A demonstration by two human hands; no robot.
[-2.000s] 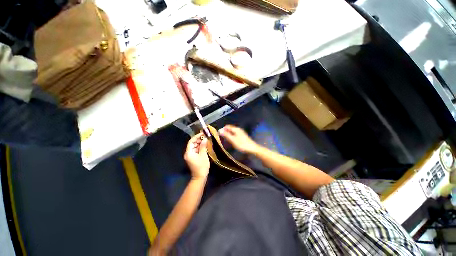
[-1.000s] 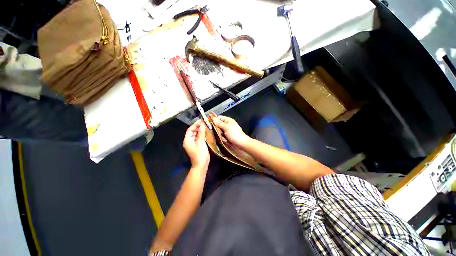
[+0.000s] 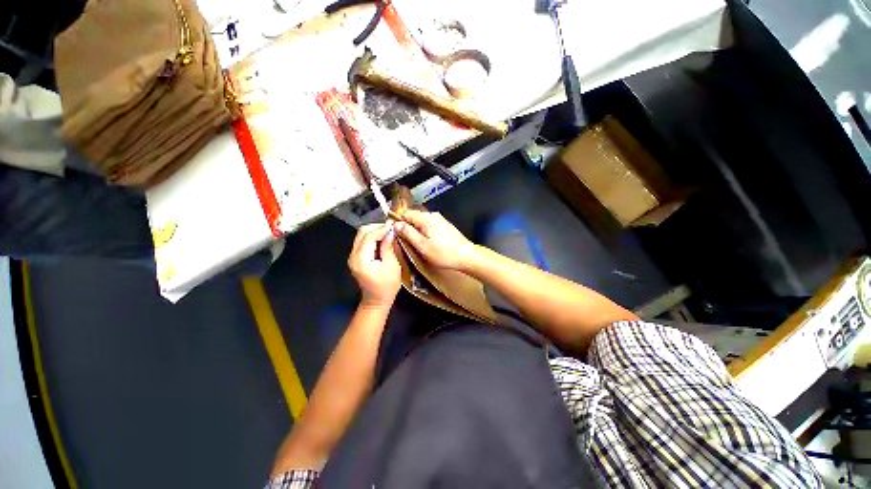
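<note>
A brown pouch [image 3: 453,287] hangs over my lap, its two sides gaping, with its upper end at the tip of the narrow silver bar [image 3: 379,199] that juts over the table edge. My left hand [image 3: 375,263] pinches the left side of the pouch's upper end. My right hand [image 3: 432,238] grips its right side, and the fingertips of both hands meet at the bar tip. Whatever small part lies between the fingertips is hidden.
A wooden-handled hammer [image 3: 435,99], a thin black stick [image 3: 428,162], tape rings [image 3: 466,72] and dark-handled pliers [image 3: 367,21] lie on the white table [image 3: 205,222]. A steel-shaft hammer [image 3: 570,76] lies right, brown panels [image 3: 143,86] left. A cardboard box [image 3: 611,177] stands beyond.
My right hand has come in from the right to the pouch's upper end and now meets my left hand. The pouch has moved up along the bar tip. The view has shifted slightly.
</note>
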